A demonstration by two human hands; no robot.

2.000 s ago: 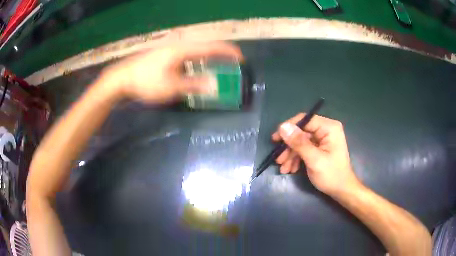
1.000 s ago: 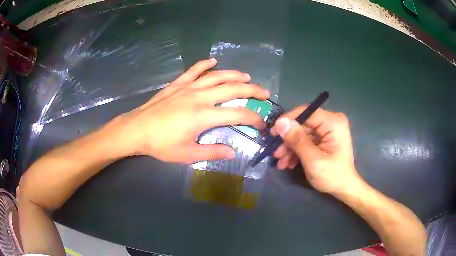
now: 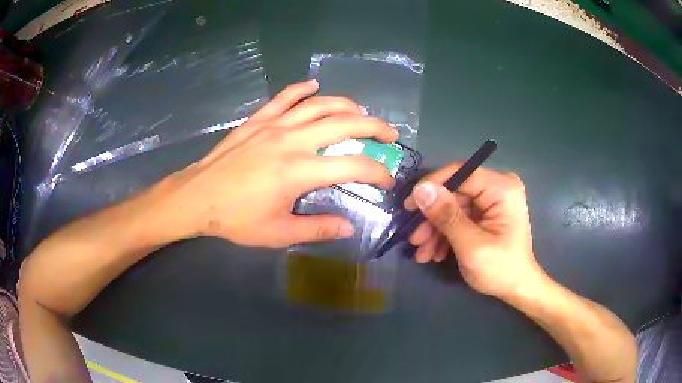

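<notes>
My left hand [image 3: 280, 168] lies spread over a green circuit board [image 3: 387, 155] in a black frame [image 3: 410, 158], holding it on the central clear plastic sheet [image 3: 366, 75]. Its palm and fingers hide much of the board. My right hand [image 3: 478, 224] holds black tweezers [image 3: 467, 164] slanted, with the tip low over the clear sheet, just above the amber tape [image 3: 333, 284]. The tape lies at the sheet's near end. Whether the tip touches or holds a piece is too small to tell.
A second clear film [image 3: 164, 90], creased, lies on the dark green mat [image 3: 568, 149] at left. The pale worn edge [image 3: 576, 22] runs along the top right. A dark red object [image 3: 19, 75] stands at the far left. The bench's near edge curves along the bottom.
The blurred left hand came down from the far side with the board and now rests on the central sheet. Over the last second both hands barely moved; the view shifted slightly.
</notes>
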